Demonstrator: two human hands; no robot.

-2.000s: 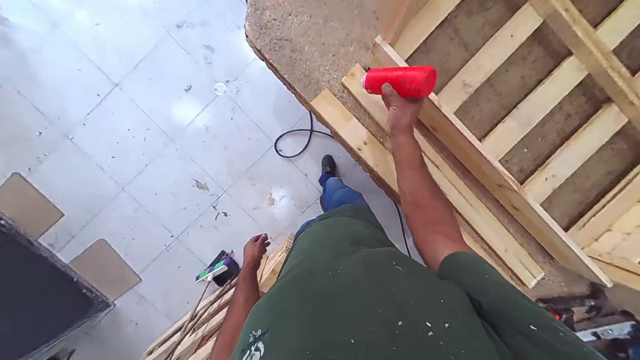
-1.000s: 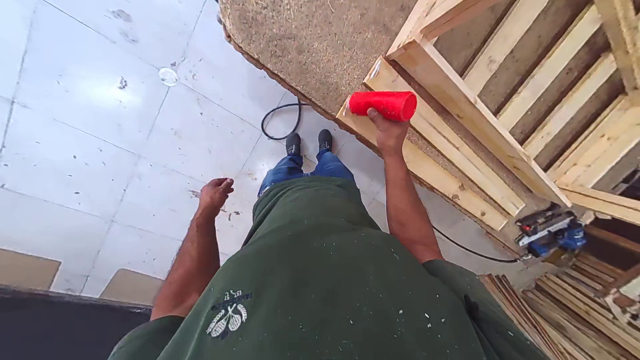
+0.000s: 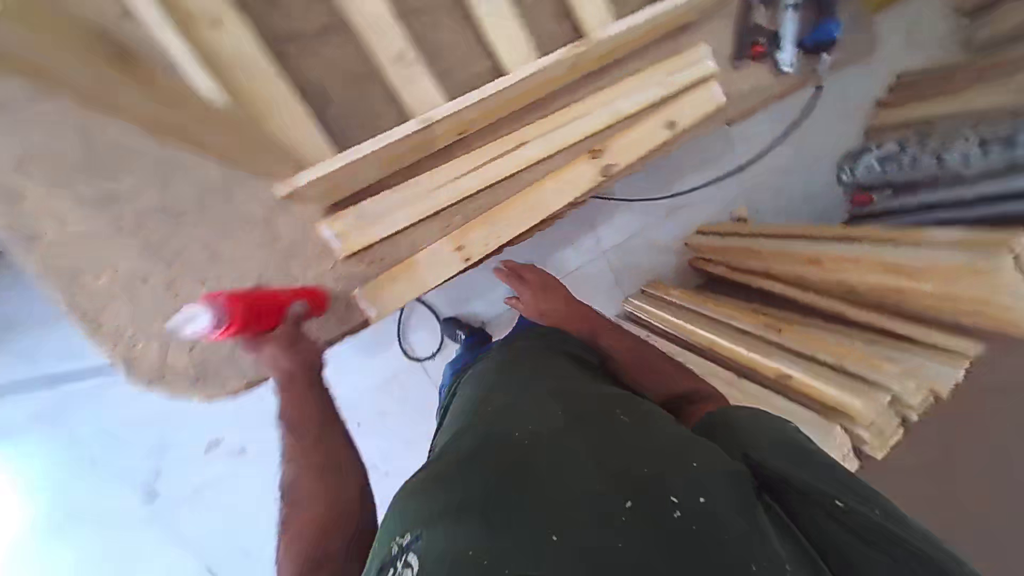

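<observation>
A red plastic bottle [image 3: 260, 313] with a whitish tip lies sideways in my left hand [image 3: 288, 344], over the corner of a rough brown board [image 3: 184, 232]. The tip points left and is blurred. My right hand [image 3: 544, 298] holds nothing, its thumb and fingers a little apart, just below the edge of a knotted wooden plank [image 3: 552, 192]. Beside that plank lies another pale plank [image 3: 520, 152], next to the side rail [image 3: 496, 100] of a slatted wooden frame.
Stacked wooden slats [image 3: 784, 352] stand to the right of my body. A blue and silver power tool [image 3: 788, 36] sits at the top right, with a black cable [image 3: 744, 168] running down from it. A cable loop [image 3: 420, 330] lies on the tiled floor near my shoe.
The red bottle was in my right hand in both earlier frames and is now in my left. My right hand is now bare near the plank. The view has swung strongly.
</observation>
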